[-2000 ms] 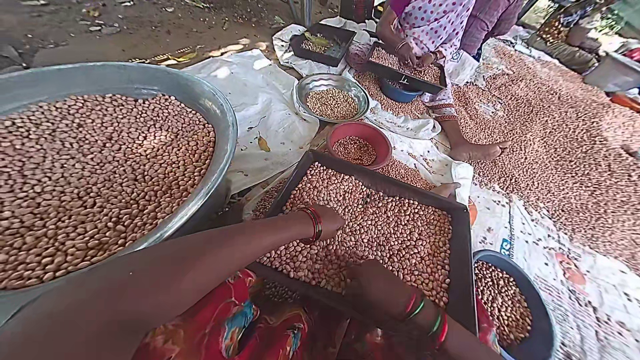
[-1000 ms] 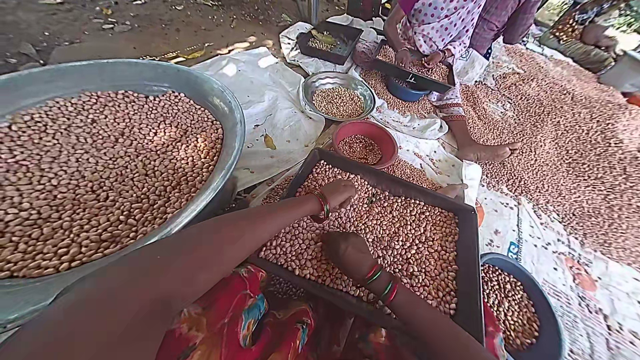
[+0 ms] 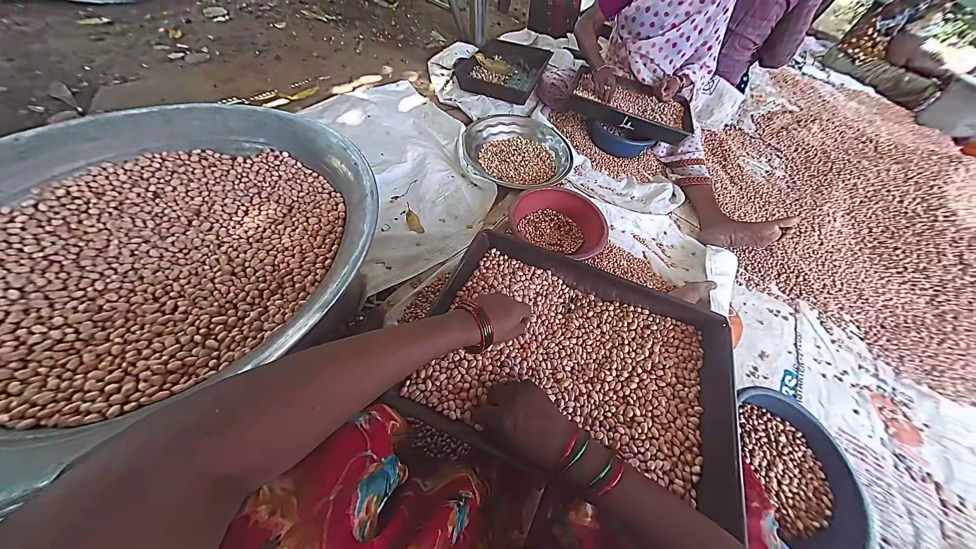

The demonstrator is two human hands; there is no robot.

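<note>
A dark rectangular tray (image 3: 720, 412) full of shelled peanuts (image 3: 610, 358) rests over my lap. My left hand (image 3: 503, 316), with red bangles at the wrist, is on the peanuts near the tray's left side, its fingers curled and mostly hidden. Nearer me, my right hand (image 3: 522, 419), with red and green bangles, lies low on the peanuts by the tray's near edge, fingers hidden beneath it. Whether either hand holds peanuts does not show. Beyond the tray's far edge stands a red bowl (image 3: 598, 225) with some peanuts.
A large metal basin (image 3: 362, 206) of peanuts stands at left, a dark bucket (image 3: 846, 488) of peanuts at lower right. Ahead are a steel bowl (image 3: 473, 141) and a small black tray (image 3: 503, 91). A co-worker handles another tray (image 3: 640, 126). Peanuts (image 3: 862, 206) cover the sheet at right.
Between two seconds and one second ago, both hands shifted over the peanuts in the tray. Since one second ago, my right hand has moved toward the tray's near edge.
</note>
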